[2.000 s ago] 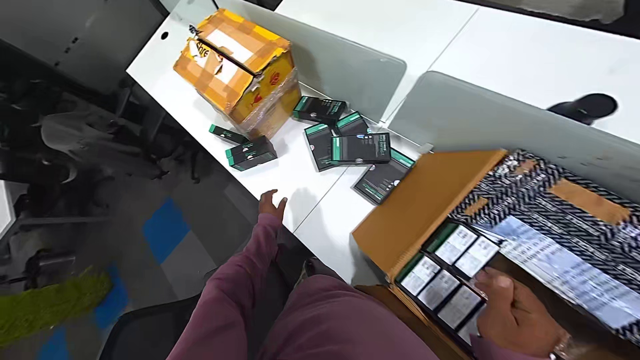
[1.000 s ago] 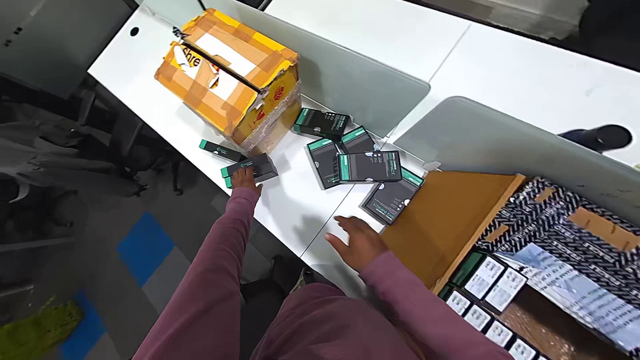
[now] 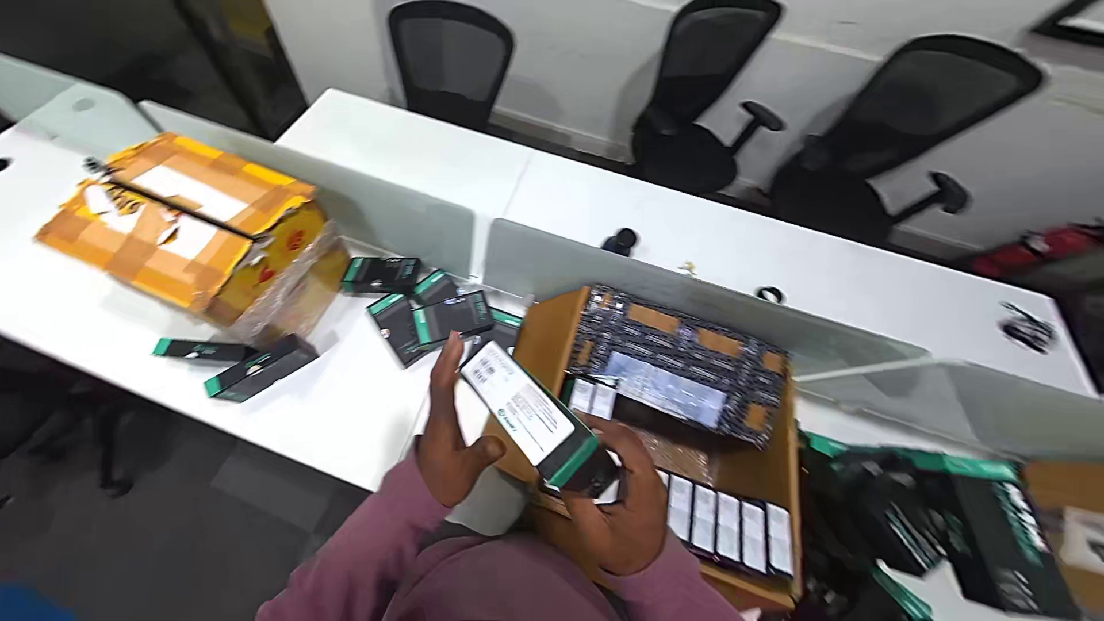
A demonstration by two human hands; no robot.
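My right hand [image 3: 623, 504] grips the lower end of a black and green product box [image 3: 533, 414], its white labelled side facing up. My left hand [image 3: 453, 431] is beside the box's upper left, fingers apart, holding nothing. Under and right of them stands an open cardboard carton [image 3: 552, 332] with a row of similar boxes [image 3: 729, 524] along its near side, a few more at its left, and a patterned flap or packing [image 3: 681, 358] at the back. Several black and green boxes [image 3: 453, 317] lie in a loose pile left of the carton. Two more [image 3: 261, 369] lie farther left.
A large taped carton [image 3: 185, 228] with a black rod across its top stands on the white desk [image 3: 362, 423]. Glass dividers [image 3: 552, 259] run behind. Black and green packaging [image 3: 957, 509] lies at right. Office chairs [image 3: 707, 95] stand beyond the far desk.
My left hand has left the two boxes at the far left and is back near the carton. My right hand, empty one second ago, now holds a box. The view has swung to the right.
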